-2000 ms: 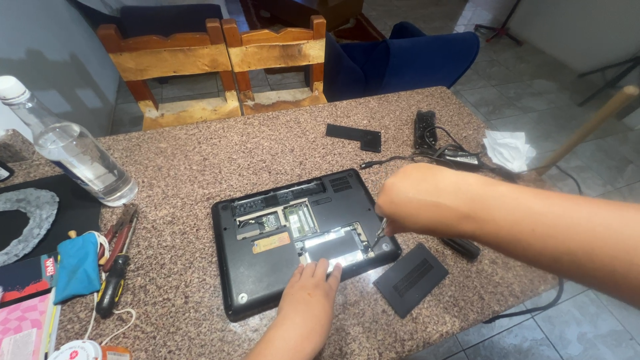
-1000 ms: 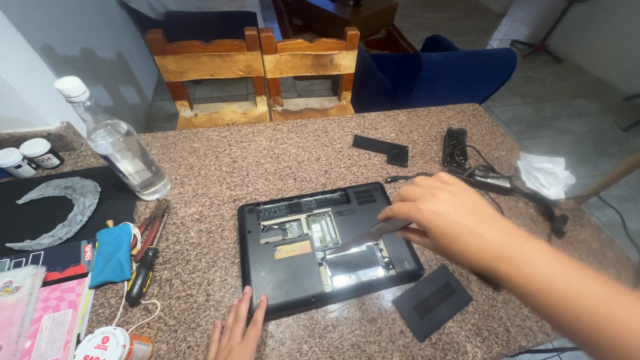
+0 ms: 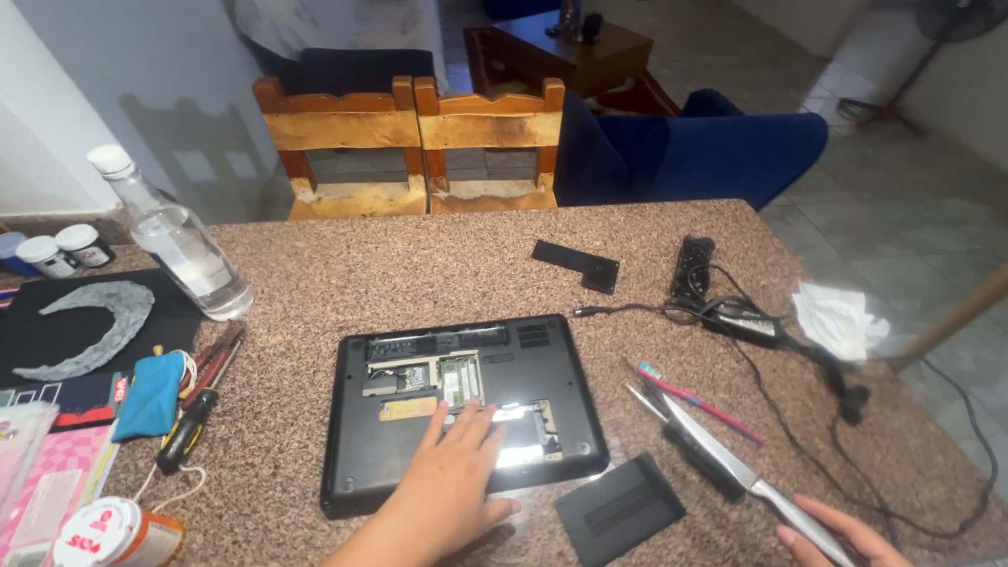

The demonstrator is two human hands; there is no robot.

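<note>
A black laptop (image 3: 465, 409) lies upside down on the granite table, its bays uncovered so that the memory modules (image 3: 461, 380) and a silvery drive (image 3: 524, 441) show. My left hand (image 3: 461, 472) rests on the laptop's underside with fingers spread, holding nothing. At the lower right, my right hand (image 3: 835, 535) is at the metal handle of a knife (image 3: 713, 441), fingers around it; whether it grips firmly is partly cut off by the frame's edge. The blade lies over a dark tool or part (image 3: 705, 461). A pink toothbrush (image 3: 709, 405) lies just behind. One cover panel (image 3: 622, 508) is beside the laptop, another (image 3: 577, 266) behind it.
A power adapter (image 3: 740, 324) with cables and a crumpled white tissue (image 3: 839, 319) lie at the right. Leftward are a clear bottle (image 3: 189, 260), a screwdriver (image 3: 187, 429), a blue pouch (image 3: 147, 394), a white-lidded jar (image 3: 118, 531) and a grey crescent (image 3: 118, 331). Wooden chairs (image 3: 346, 130) stand behind the table.
My right hand has moved from the laptop's drive bay to the knife at the lower right. My left hand has moved from the laptop's front edge onto its underside.
</note>
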